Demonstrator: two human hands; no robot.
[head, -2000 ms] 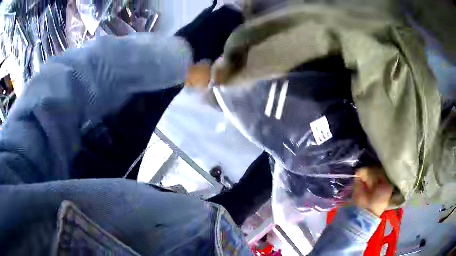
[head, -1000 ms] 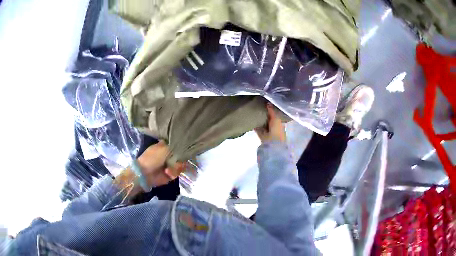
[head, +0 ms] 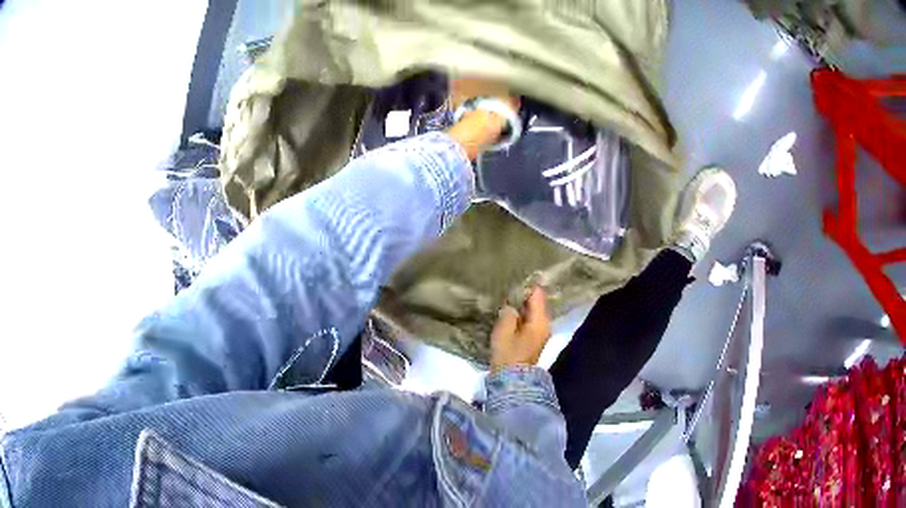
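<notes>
An olive woven sack (head: 467, 263) lies in front of me with its mouth open towards me. A clear-bagged bundle of dark garments (head: 556, 179) with white stripes lies inside the mouth, with a small white label at its left. My left hand (head: 484, 99), with a pale band at the wrist, reaches into the mouth over the bundle. Its fingers are blurred and partly hidden, so I cannot tell whether it grips. My right hand (head: 522, 332) pinches the sack's near rim.
A red stool (head: 844, 179) stands at the right, above a red sequined heap (head: 834, 446). Metal frame tubes (head: 750, 377) stand at lower right. My shoe (head: 708, 208) is beside the sack. Clear-bagged garments (head: 194, 213) lie at the left. A white scrap (head: 779, 156) lies on the floor.
My left hand has let go of the near rim and moved up into the mouth. My right hand has moved down with the near rim. The bundle sits deeper inside the sack.
</notes>
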